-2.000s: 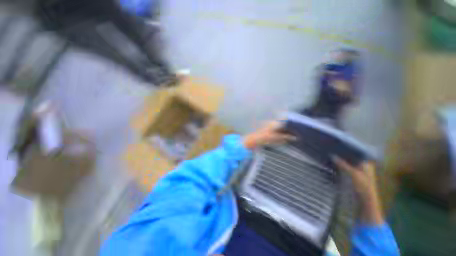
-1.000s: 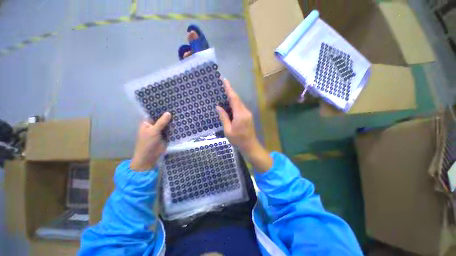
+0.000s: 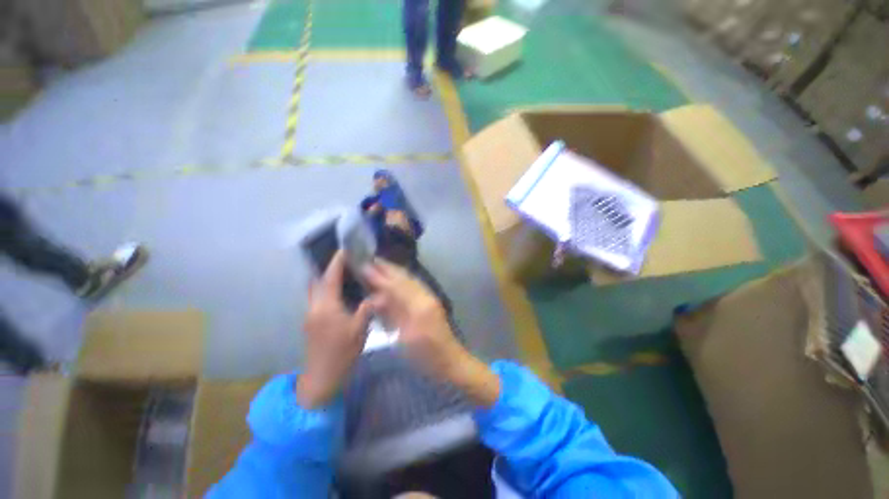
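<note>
A sheet of black rings (image 3: 325,246) is blurred and looks bent or folded, its pale edge upward, between my hands above the lap. My left hand (image 3: 333,336) holds its lower left side. My right hand (image 3: 414,317) is at its right side, fingers close to my left hand; its exact grip is blurred. The stack of sheets (image 3: 405,395) lies on my lap below the hands, partly covered by them.
An open carton (image 3: 102,375) with packed sheets stands at lower left. A larger open carton (image 3: 731,234) at right bears a writing pad (image 3: 541,200) with ring sheets. Another carton (image 3: 770,361) is at lower right. A person's legs (image 3: 416,39) show at top, another person's shoe (image 3: 115,270) at left.
The held sheet has gone from spread flat to bent or folded, and my hands have come closer together. The view has tilted up, showing more floor and people's legs.
</note>
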